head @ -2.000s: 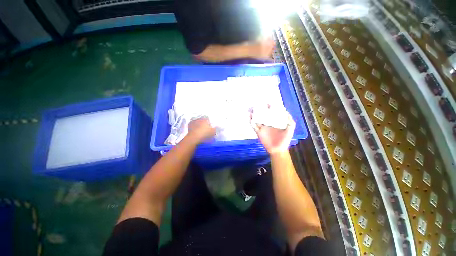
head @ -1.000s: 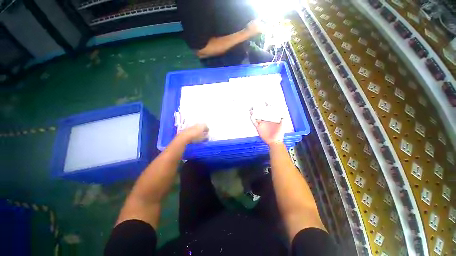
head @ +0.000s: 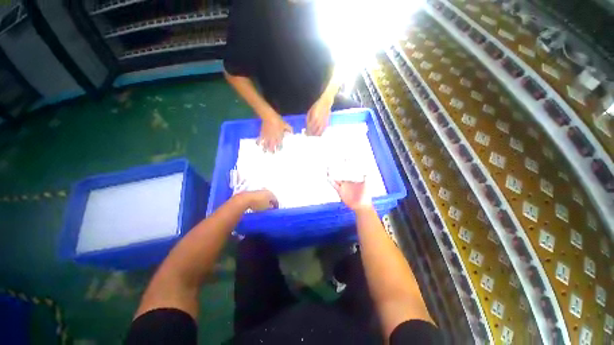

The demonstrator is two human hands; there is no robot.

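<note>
The blue tote [head: 303, 214] stands in front of me on a stack. Its white contents [head: 303, 168] are washed out by glare, so single power adapters are hard to tell apart. My left hand [head: 257, 200] is at the near left edge of the contents, fingers curled; whether it holds anything is unclear. My right hand [head: 350, 191] is at the near right, palm up, with a white bundle [head: 347, 170] on its fingers, likely adapters.
Another person [head: 283, 60] stands beyond the tote with both hands in its far side. A lower blue tote [head: 128, 255] with a white liner sheet [head: 131, 212] is at left. The burn-in rack [head: 485, 168] runs along the right. Strong glare shines at top centre.
The other person has turned towards the tote and put both hands in it. My hands stay near its front edge, and the right still holds the white bundle. The view has shifted slightly.
</note>
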